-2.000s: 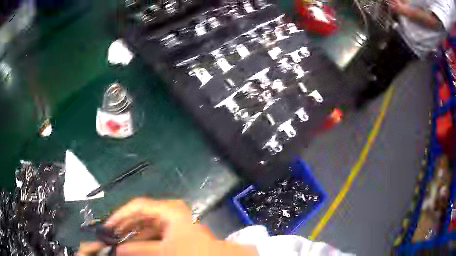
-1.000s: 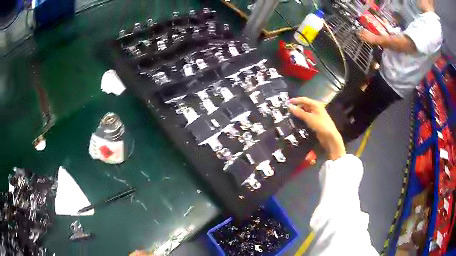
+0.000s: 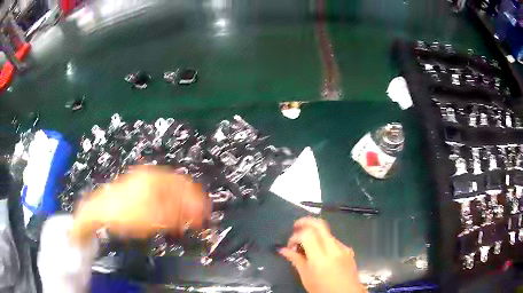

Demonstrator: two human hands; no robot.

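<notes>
My left hand [image 3: 143,201], blurred, is over the large heap of silver and black spring clips [image 3: 238,151]; its fingertips and anything in them cannot be made out. My right hand [image 3: 322,254] is at the front centre, its fingers curled around a small dark thing [image 3: 281,249], mostly hidden and too small to name surely. A white triangular wipe [image 3: 302,178] lies beyond it, with a thin dark rod [image 3: 350,209] touching its lower corner.
The solvent bottle [image 3: 379,153] stands right of the wipe. A crumpled wipe [image 3: 399,92] lies beside the black foam tray [image 3: 453,137] with clipped units. Small square units [image 3: 186,76] lie beyond the heap. A blue bin [image 3: 57,157] with white wipes is at left.
The view has swung left, bringing the whole heap and the blue bin in. My right hand has left the tray and come back near the wipe. My left hand now shows fully over the heap.
</notes>
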